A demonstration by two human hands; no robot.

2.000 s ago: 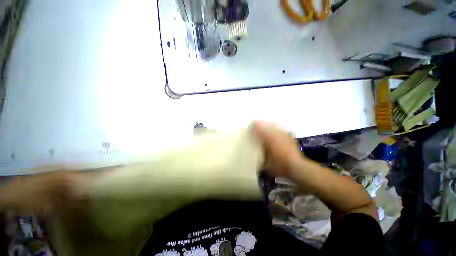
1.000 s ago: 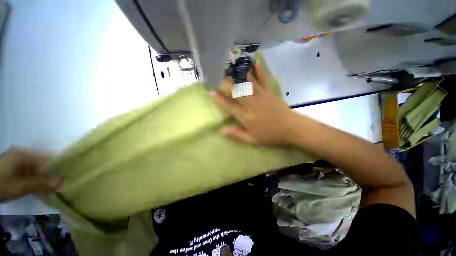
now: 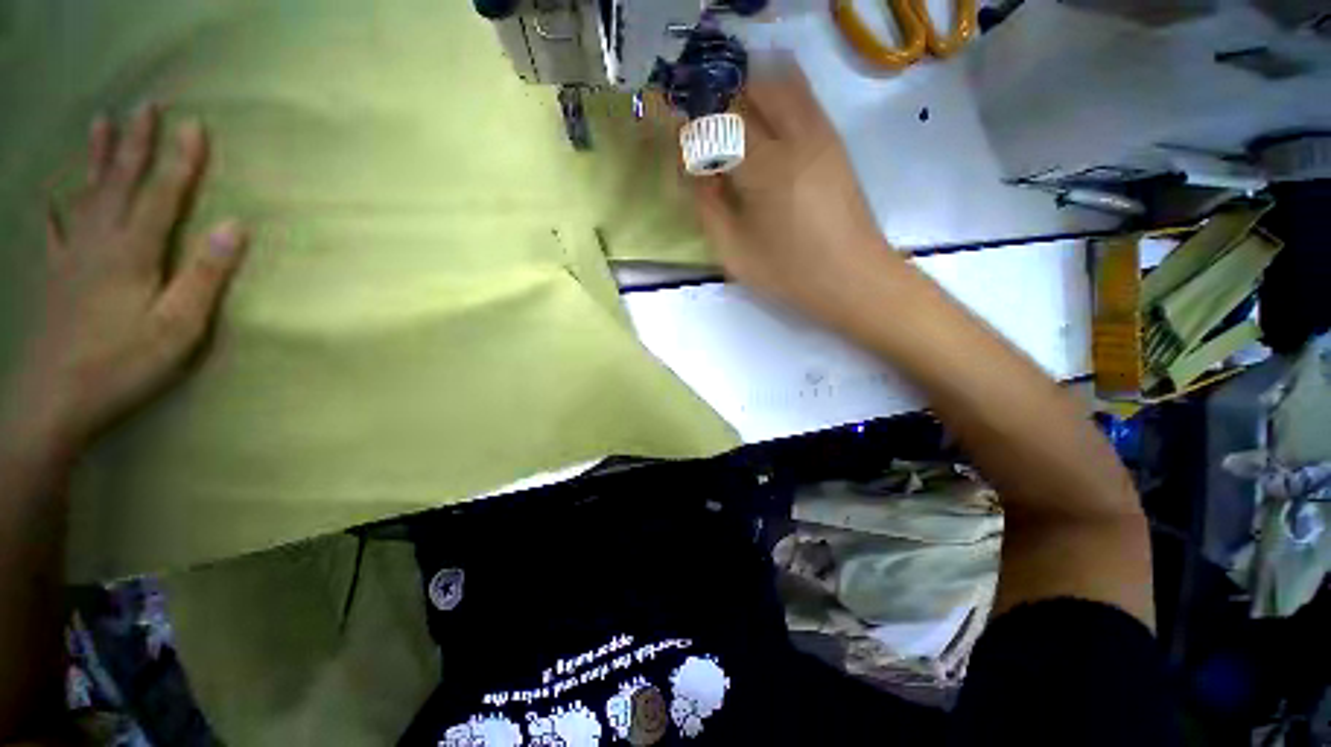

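The olive-green garment panel [image 3: 394,350] lies spread over the white table and under the sewing machine head, with a slit or folded edge near its right side. My left hand [image 3: 139,277] lies flat on the panel at the left, fingers apart. My right hand [image 3: 788,204] is at the panel's right edge, just right of the ribbed white knob [image 3: 712,143]. Its fingertips are blurred and partly hidden behind the knob, so its grip cannot be told. The presser foot [image 3: 575,117] is above the cloth, left of the knob.
Orange-handled scissors [image 3: 908,29] lie on the machine bed behind. A yellow-orange supply box [image 3: 1120,321] with green strips [image 3: 1212,299] stands at the right. Pale cloth [image 3: 890,569] is heaped below the table's front edge. Green cloth [image 3: 299,635] hangs at my lap.
The panel has moved from the lap side onto the table and now lies flat under the machine head. My left hand has let go of its edge and rests on it. My right hand has shifted up and right.
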